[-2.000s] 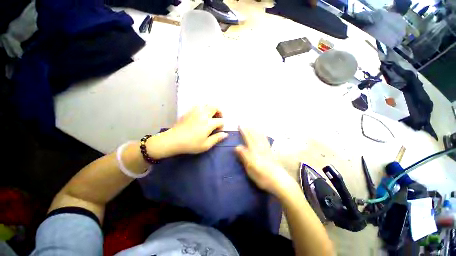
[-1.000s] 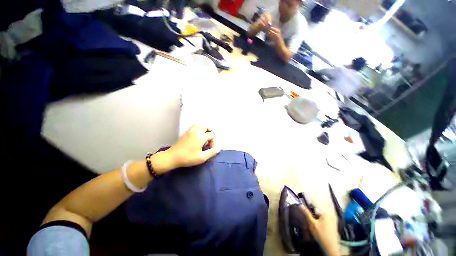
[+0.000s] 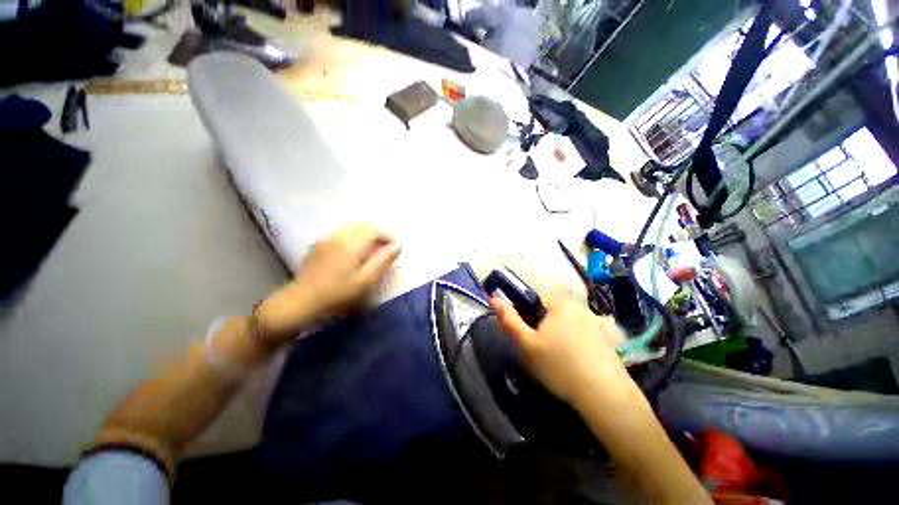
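Observation:
The navy garment (image 3: 360, 395) lies over the near end of the long, pale padded board (image 3: 261, 123), its top edge facing away from me. My right hand (image 3: 567, 345) is closed around the dark handle of the steam iron (image 3: 468, 360). The iron is over the garment's right part, its silver tip pointing away; whether its sole touches the cloth is hidden. My left hand (image 3: 345, 266) is blurred, with bent fingers, at the garment's top left edge. I cannot tell whether it grips the cloth.
Dark cloth (image 3: 34, 187) lies at left, near small black snips (image 3: 74, 108) and a ruler (image 3: 138, 88). A brown-grey block (image 3: 412, 101) and grey disc (image 3: 480, 123) lie beyond the board. At right are shears (image 3: 573, 261), a blue roll (image 3: 599, 264) and the hose (image 3: 646, 340).
The iron has moved from the table at right onto the garment, in my right hand. The view has turned right. My left hand stays near the garment's top edge.

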